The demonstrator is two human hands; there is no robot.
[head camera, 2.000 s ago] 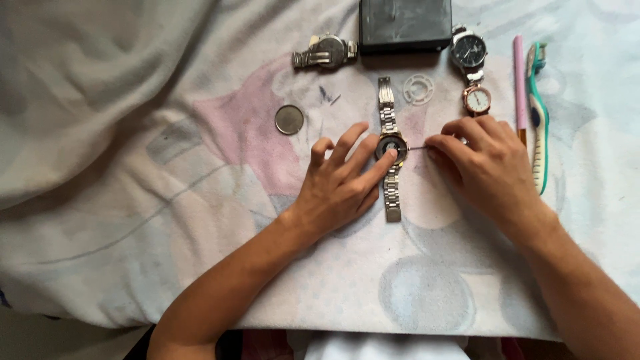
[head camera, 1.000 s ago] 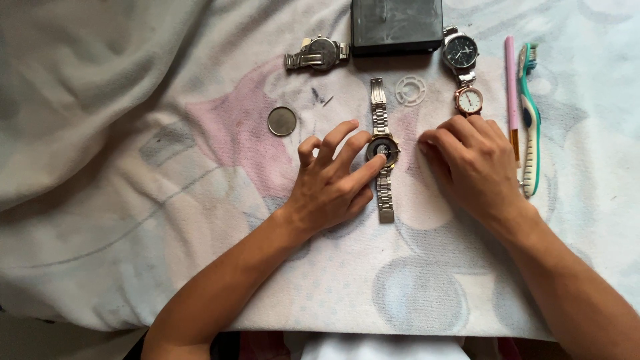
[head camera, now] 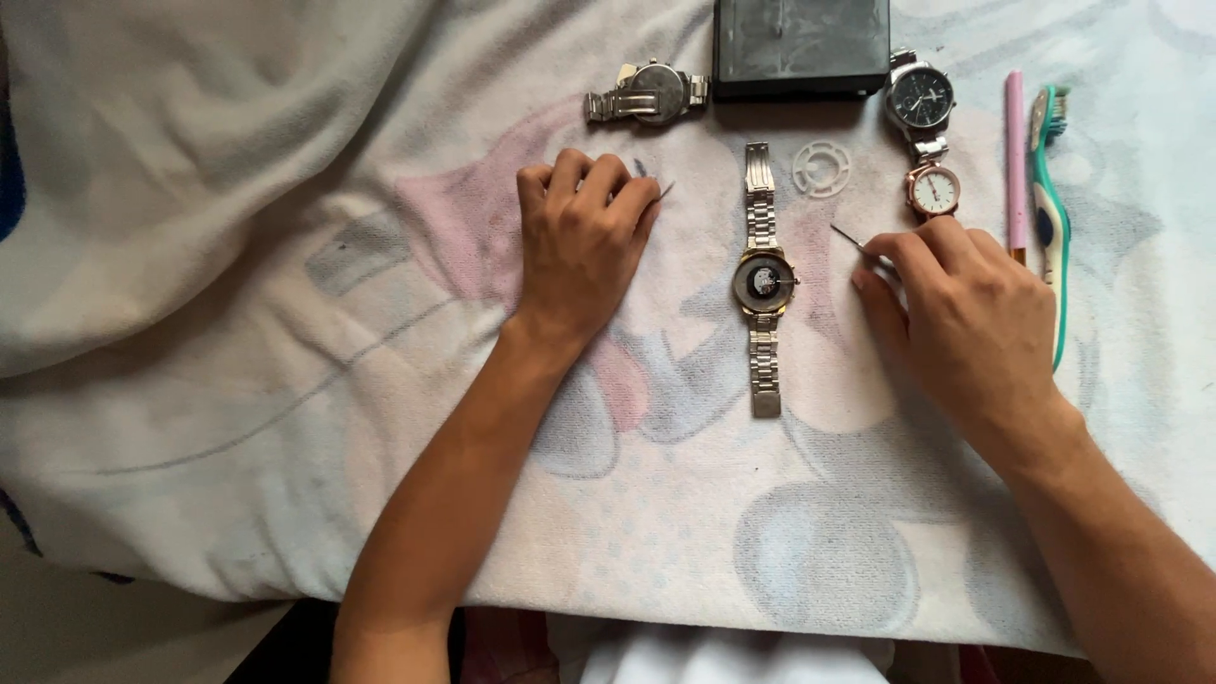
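A two-tone metal-bracelet wristwatch (head camera: 764, 282) lies between my hands, case back off, its movement showing and the bracelet stretched out. My left hand (head camera: 584, 242) is left of it, thumb and index finger pinched on a small thin piece (head camera: 666, 191), too small to name. In my right hand (head camera: 959, 313), right of the watch, a thin metal pin or stem (head camera: 848, 236) sticks out between thumb and index finger. A white plastic ring (head camera: 822, 169) lies just above and right of the watch. The round case back seen earlier is not visible now.
A black box (head camera: 801, 47) stands at the top. Left of it lies a face-down steel watch (head camera: 655, 93); right of it, a dark-dial watch (head camera: 921, 96) above a rose-gold watch (head camera: 933, 190). A pink stick (head camera: 1016, 157) and a green-and-white toothbrush (head camera: 1053, 218) lie at the right on the patterned blanket (head camera: 665, 532).
My left hand has left the watch and moved up and left, where the loose round cover and small dark bits lay. My right hand has drawn back from the watch, still holding a thin piece.
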